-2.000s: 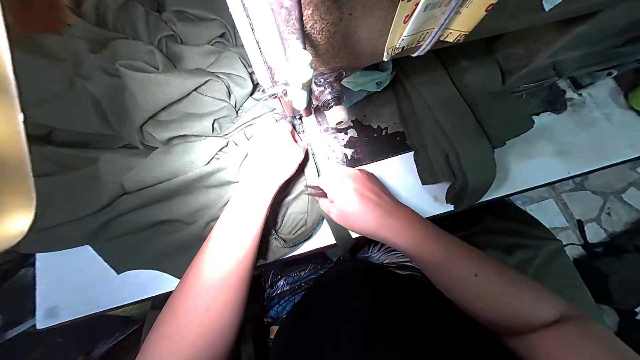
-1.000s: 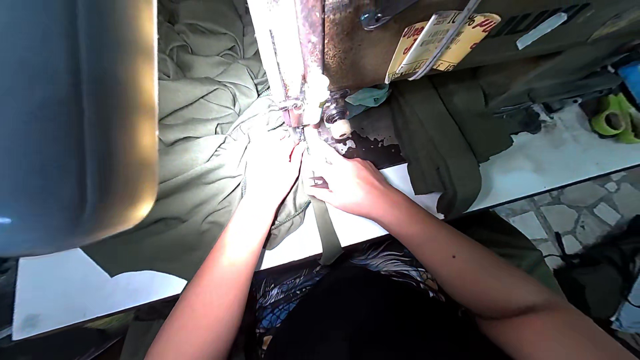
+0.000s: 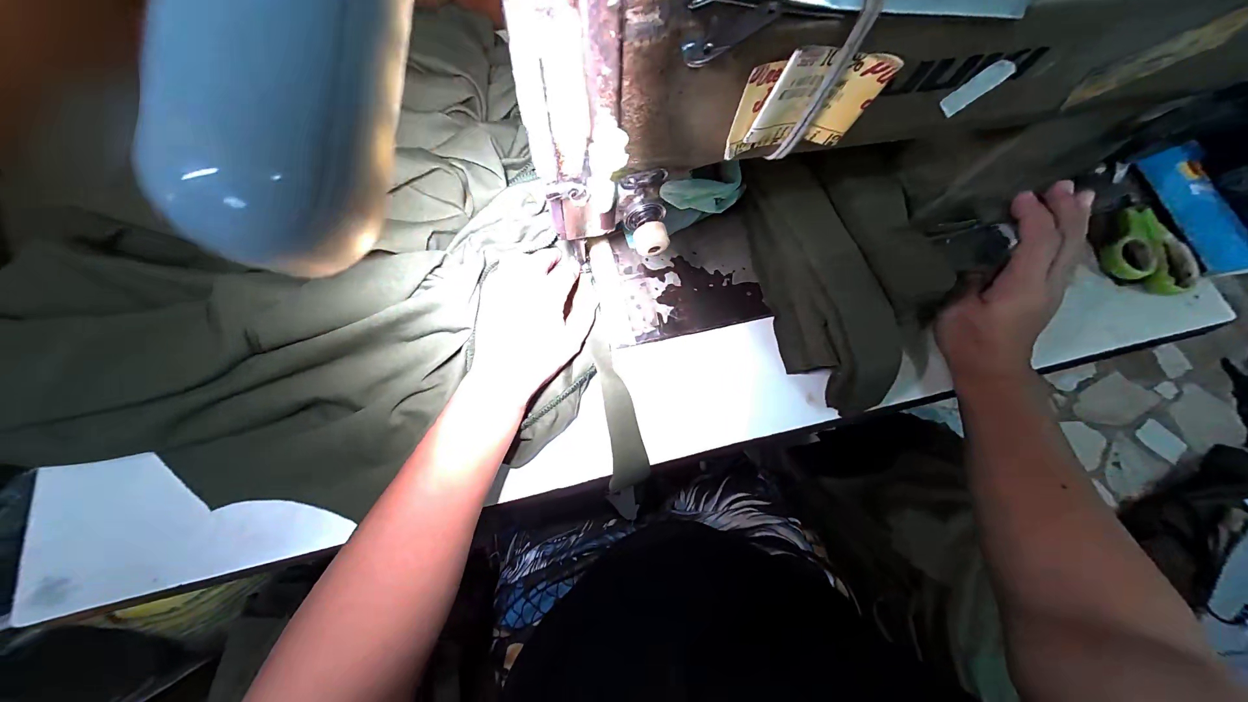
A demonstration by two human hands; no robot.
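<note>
My left hand (image 3: 526,317) lies on olive-green fabric (image 3: 322,341) just in front of the needle area of a Juki sewing machine (image 3: 673,97); glare hides its fingertips, so their hold on the cloth is unclear. A narrow olive strip (image 3: 621,419) hangs from beside this hand over the table's front edge. My right hand (image 3: 1019,278) is off to the right, past the folded olive cloth pieces (image 3: 829,283), with its fingers over a dark, blurred thing (image 3: 970,249) that I cannot make out. Whether the hand grips it is not clear.
Green-handled scissors (image 3: 1150,255) and a blue packet (image 3: 1194,205) lie at the right end of the white table (image 3: 721,390). A blue-grey rounded lamp or cover (image 3: 273,136) looms at upper left. Paper cards (image 3: 814,97) are tied to the machine, above a light green cloth scrap (image 3: 704,192).
My right hand has left the needle area, where it was beside my left hand, and moved right past the folded pieces. My left hand has stayed by the needle. The view has shifted.
</note>
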